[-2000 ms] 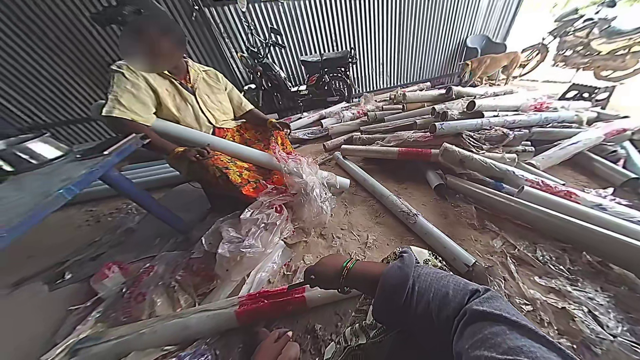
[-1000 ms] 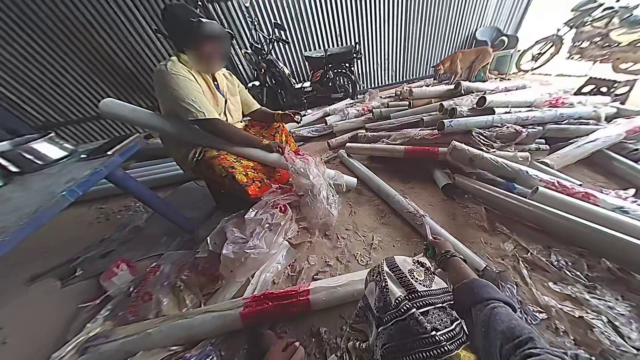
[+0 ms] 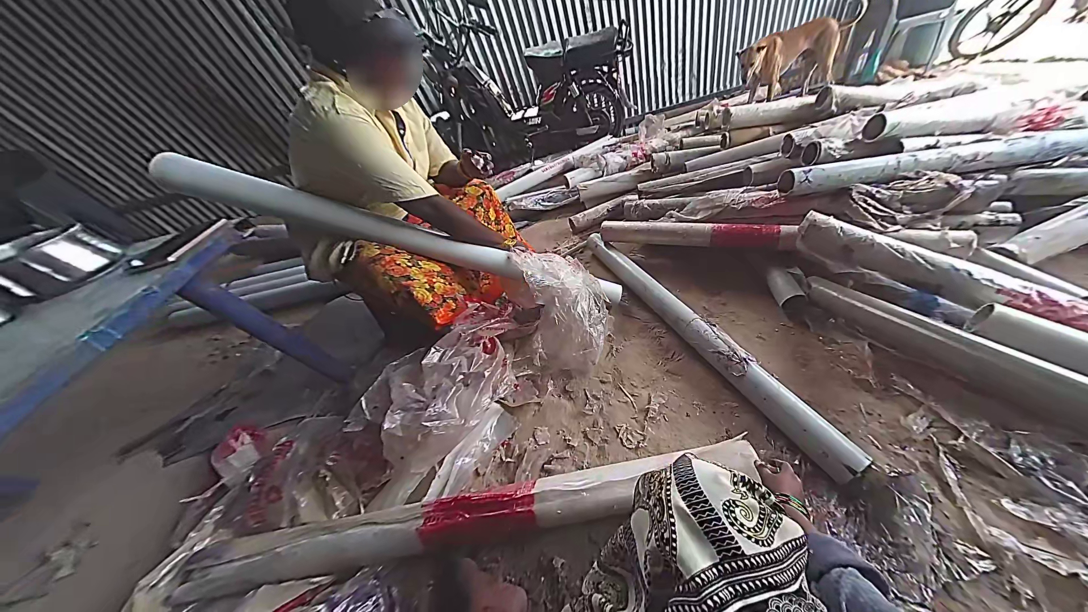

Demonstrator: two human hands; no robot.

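Observation:
A long pipe in pale plastic wrap with a red band (image 3: 478, 517) lies across the ground in front of me. At its right end is my right hand (image 3: 780, 481), with green bangles on the wrist, partly hidden behind my patterned cloth (image 3: 722, 535); its grip is unclear. My left hand (image 3: 486, 588) is blurred at the bottom edge, just below the red band, and I cannot tell what it holds. Beyond, a bare grey pipe (image 3: 722, 348) lies on the soil. A seated person (image 3: 365, 153) holds another grey pipe (image 3: 340, 217) with crumpled clear plastic (image 3: 565, 310) near its lower end.
Many wrapped pipes (image 3: 918, 161) are heaped at the right. At the left stands a blue-framed table (image 3: 102, 336). Torn plastic wrap (image 3: 442, 399) litters the ground. A motorcycle (image 3: 578, 85) and a brown dog (image 3: 795, 53) are by the corrugated wall.
My right hand has left the red band, reached over to the bare grey pipe, and come back to the wrapped pipe's right end. The seated person's pipe has swung outward at its upper end.

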